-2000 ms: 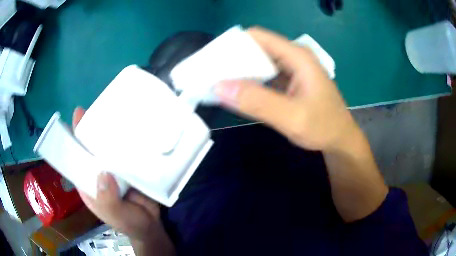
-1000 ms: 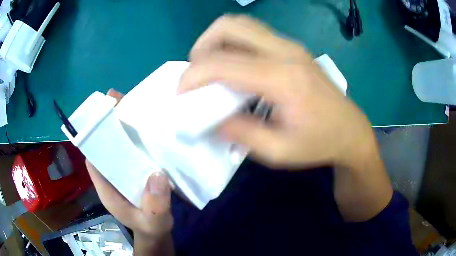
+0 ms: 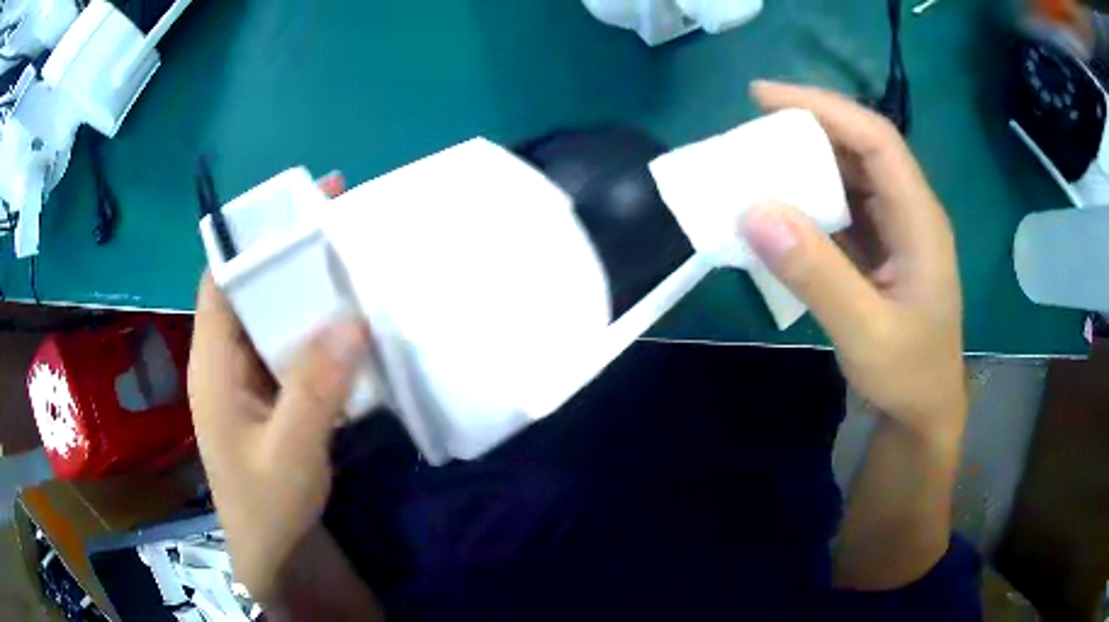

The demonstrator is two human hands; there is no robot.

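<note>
A white dome security camera (image 3: 468, 280) is held in the air over the table's front edge, with its black dome (image 3: 614, 201) to the right and its white hollow bracket (image 3: 286, 273) to the left. My left hand (image 3: 274, 425) grips the bracket, thumb on its near face. A black cable (image 3: 213, 201) sticks out of the bracket. A slim white antenna (image 3: 639, 318) runs from the housing toward my right hand. My right hand (image 3: 870, 243) holds a white sponge block (image 3: 760, 182) at the antenna's tip. A white piece, partly hidden, shows below the sponge.
The green table (image 3: 365, 73) holds white camera parts at the far left, another white housing (image 3: 669, 15) at the back, a black cable (image 3: 896, 73) and a black-faced camera (image 3: 1056, 103) at the right. A translucent bottle (image 3: 1060, 258) is at the right edge. A red stool or bin (image 3: 110, 395) is below left.
My right hand has moved right with the sponge, off the housing to the antenna's tip. The camera has turned in my left hand, so its black dome and antenna now show.
</note>
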